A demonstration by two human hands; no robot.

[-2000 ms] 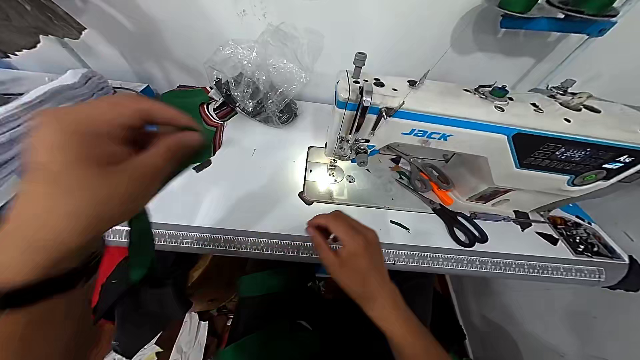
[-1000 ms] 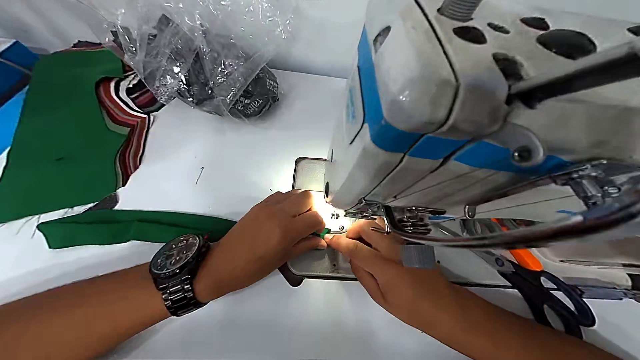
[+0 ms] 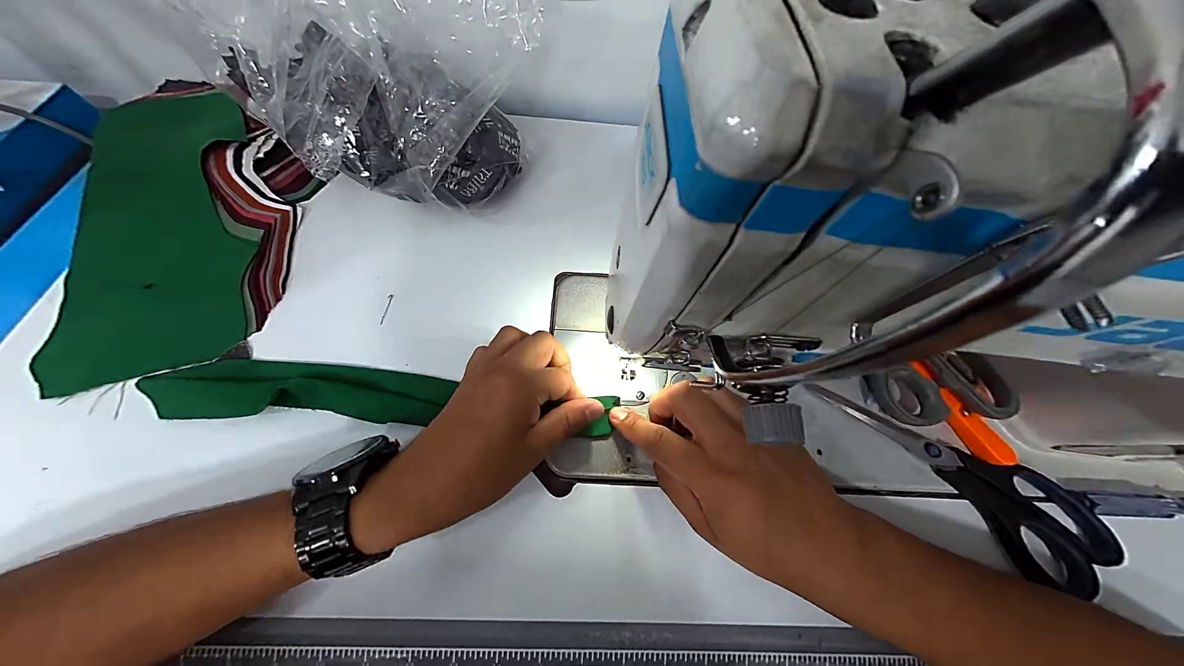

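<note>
A long green fabric strip point(image 3: 351, 390) lies on the white table and runs under my left hand point(image 3: 504, 416), which pinches it near its right end. My right hand point(image 3: 721, 453) touches that same folded end with thumb and fingertips, just in front of the lit needle plate point(image 3: 592, 356) of the sewing machine point(image 3: 740, 185). The strip's end sits on the metal bed, on the near side of the presser foot area. Whether my right fingers are closed on the cloth or only press it, I cannot tell. A black watch is on my left wrist.
Green fabric pieces point(image 3: 153, 240) with striped fabric point(image 3: 268, 222) lie at the left. Behind them is a clear plastic bag point(image 3: 370, 92) with dark contents. Black-handled scissors point(image 3: 1008, 518) and an orange-and-grey cutting tool point(image 3: 980, 430) rest right of my right hand. A ruler point(image 3: 555, 657) edges the table.
Two seconds ago my hands were apart, the left raised; since one second ago both have been together at the strip by the needle plate. The view came much closer, then drew back slightly.
</note>
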